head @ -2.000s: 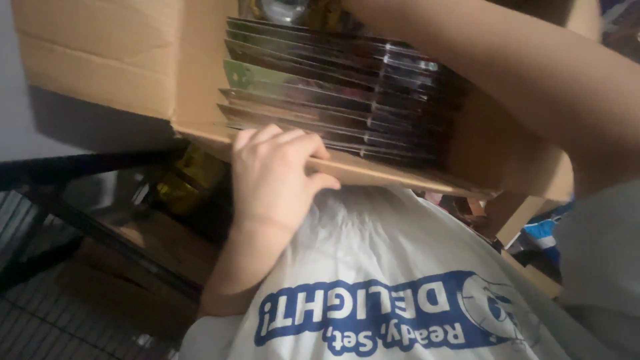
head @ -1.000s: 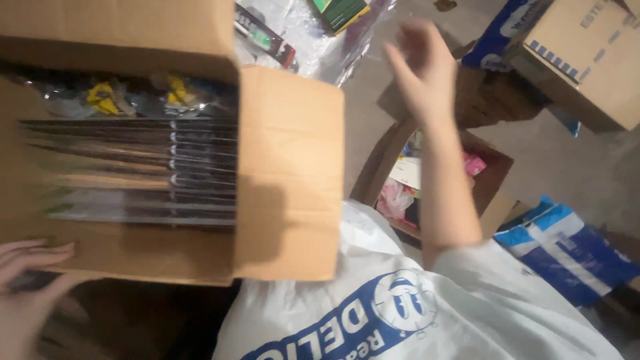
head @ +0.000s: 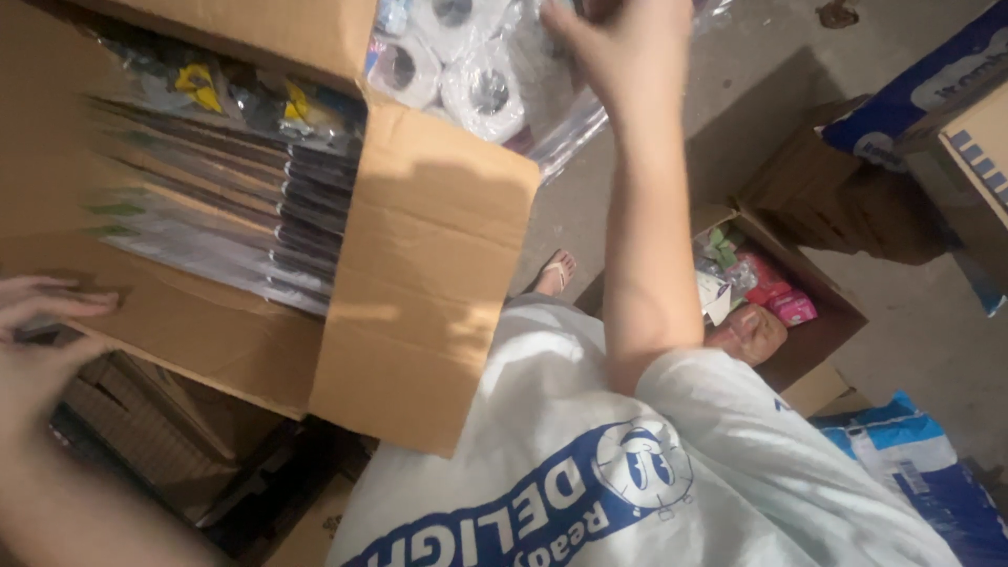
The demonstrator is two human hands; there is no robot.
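Note:
A large open cardboard box (head: 236, 339) fills the left of the head view. Inside stands a row of thin plastic-wrapped packs (head: 213, 213) with dark ends, beside clear bags with yellow pieces (head: 197, 87). My left hand (head: 27, 370) grips the box's near wall, fingers inside and thumb outside. At the top, my right hand (head: 630, 39) is blurred and partly cut off, thumb spread, beside plastic-wrapped white paper rolls (head: 484, 90). Something dark shows between its thumb and fingers; whether it is held cannot be told.
Right of my body stands an open carton (head: 827, 323) with mixed packets. Blue-and-white packages (head: 913, 472) lie at the lower right, and another carton (head: 980, 142) is at the right edge. Below the large box are dark rails and more cardboard. My sandalled foot (head: 555, 272) is on the floor.
My right arm has swung from across the box to its right side, and the hand is now by the wrapped rolls. My left hand stays at the box wall. The view has shifted right since the first frame.

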